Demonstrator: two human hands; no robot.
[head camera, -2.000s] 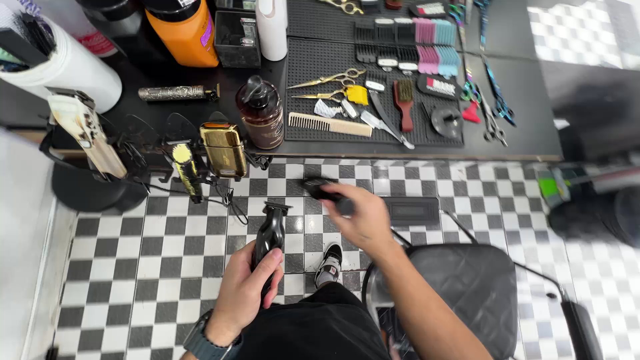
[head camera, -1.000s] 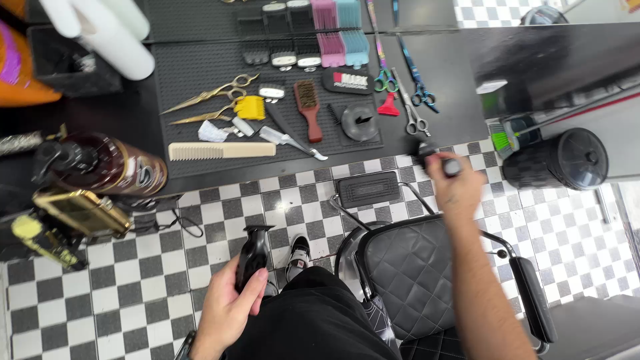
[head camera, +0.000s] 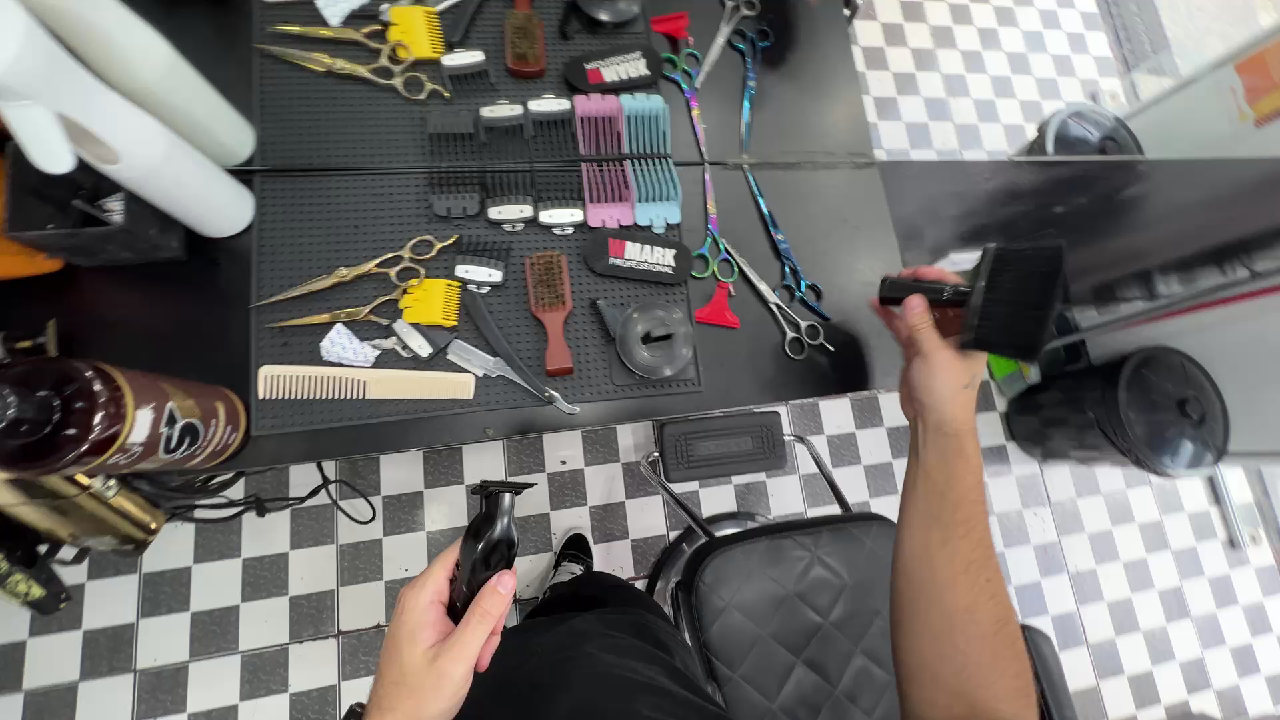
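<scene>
My left hand (head camera: 445, 630) is closed around a black hair trimmer (head camera: 489, 545), its blade end pointing up, below the counter's front edge. My right hand (head camera: 932, 350) grips the short handle of a black neck duster brush (head camera: 1015, 300), bristles toward the right, past the right part of the counter. On the black rubber mat (head camera: 400, 220) lie a beige comb (head camera: 366, 384), gold scissors (head camera: 365, 272), a wooden-backed brush (head camera: 549, 310), a straight razor (head camera: 515, 350), a yellow clipper guard (head camera: 431, 301) and several other guards. Silver scissors (head camera: 780, 305) and blue scissors (head camera: 785, 245) lie right of the mat.
A brown pump bottle (head camera: 170, 418) stands at the counter's left, near cables (head camera: 270, 500). A black quilted barber chair (head camera: 800, 610) with a footrest (head camera: 722, 446) stands below the counter. A black bin (head camera: 1120, 412) is at the right. A mirror (head camera: 400, 125) runs along the back.
My right hand has moved right and up with the brush, from in front of the counter to beyond the silver scissors. My left hand still holds the trimmer. The view has shifted right.
</scene>
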